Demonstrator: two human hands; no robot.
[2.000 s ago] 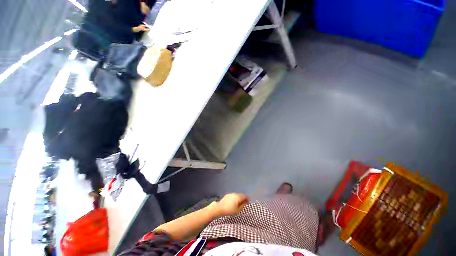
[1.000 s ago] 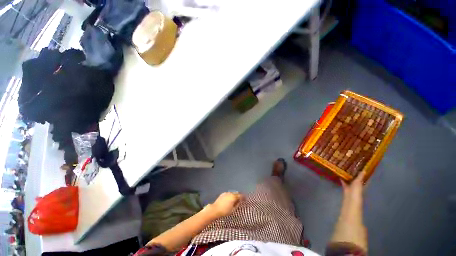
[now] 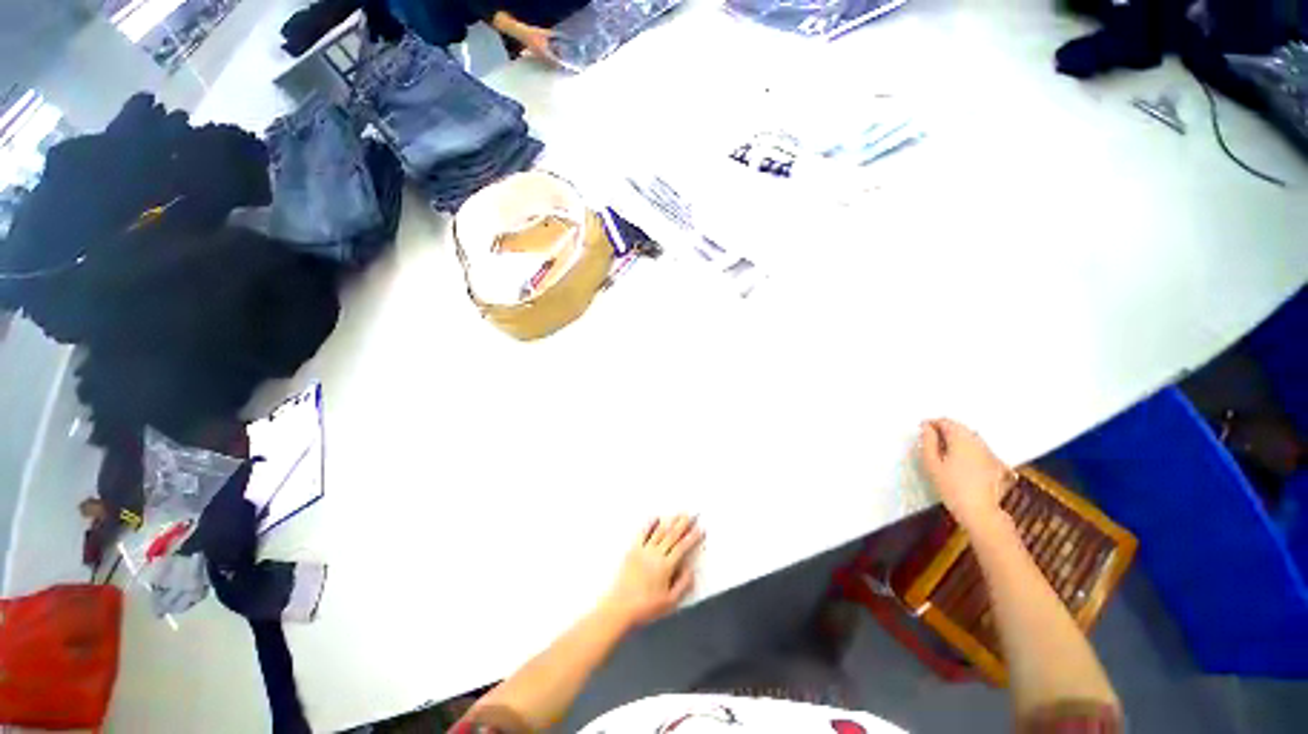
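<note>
The white worktable (image 3: 803, 373) spreads in front of me. My left hand (image 3: 660, 566) rests flat near its front edge, fingers a little apart, holding nothing. My right hand (image 3: 964, 466) is at the table edge with fingers curled; I see nothing in it. The red stool with a brown slatted seat mat (image 3: 1083, 545) stands on the floor below, partly behind my right forearm. A tan roll (image 3: 538, 258) with a pale open centre sits on the table, with small dark and white items beside it.
Folded grey-blue garments (image 3: 445, 122) and a black garment heap (image 3: 187, 273) lie far left. A clipboard-like sheet (image 3: 291, 452), dark cord-like fabric and a red bag (image 3: 58, 653) are at left. A blue bin (image 3: 1205, 531) stands right. Another person's hand (image 3: 531, 36) touches polybags opposite.
My right hand has let go of the stool mat and moved up to the table edge. My left hand has opened onto the tabletop. The view has turned toward the table, with the stool now beside its edge.
</note>
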